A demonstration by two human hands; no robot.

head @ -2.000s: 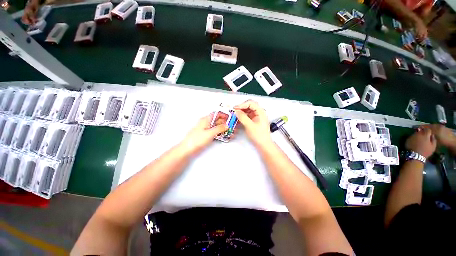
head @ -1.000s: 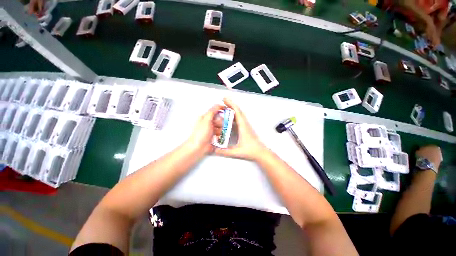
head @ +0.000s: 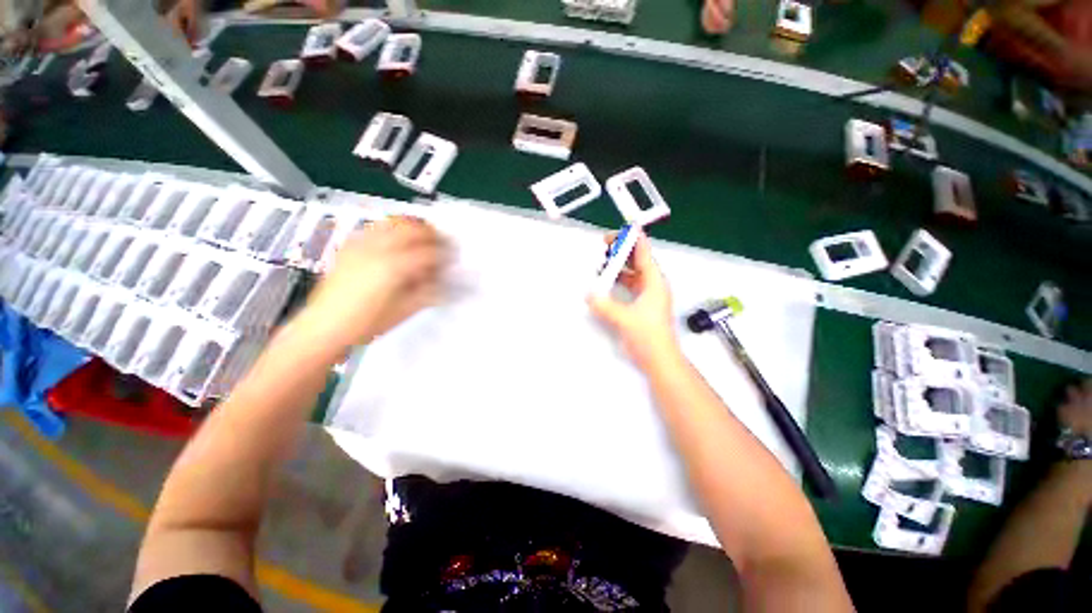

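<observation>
My right hand [head: 641,299] holds a small module [head: 618,255] with a white side and a blue part, tilted, above the upper part of the white mat [head: 527,395]. My left hand [head: 389,269] is blurred and lies over the right end of the white cover stacks [head: 180,269]. Its fingers hide the covers there, and I cannot tell whether it grips one.
A hammer [head: 772,401] lies at the mat's right side. A pile of white frames [head: 940,395] is farther right, by a neighbour's arm [head: 1036,539]. Housings [head: 565,189] stand on the green belt [head: 719,156] behind its metal rail. A metal post [head: 210,108] rises at upper left.
My left hand has let go of the module and moved left to the cover stacks. My right hand has moved up and right with the module. The view has shifted left.
</observation>
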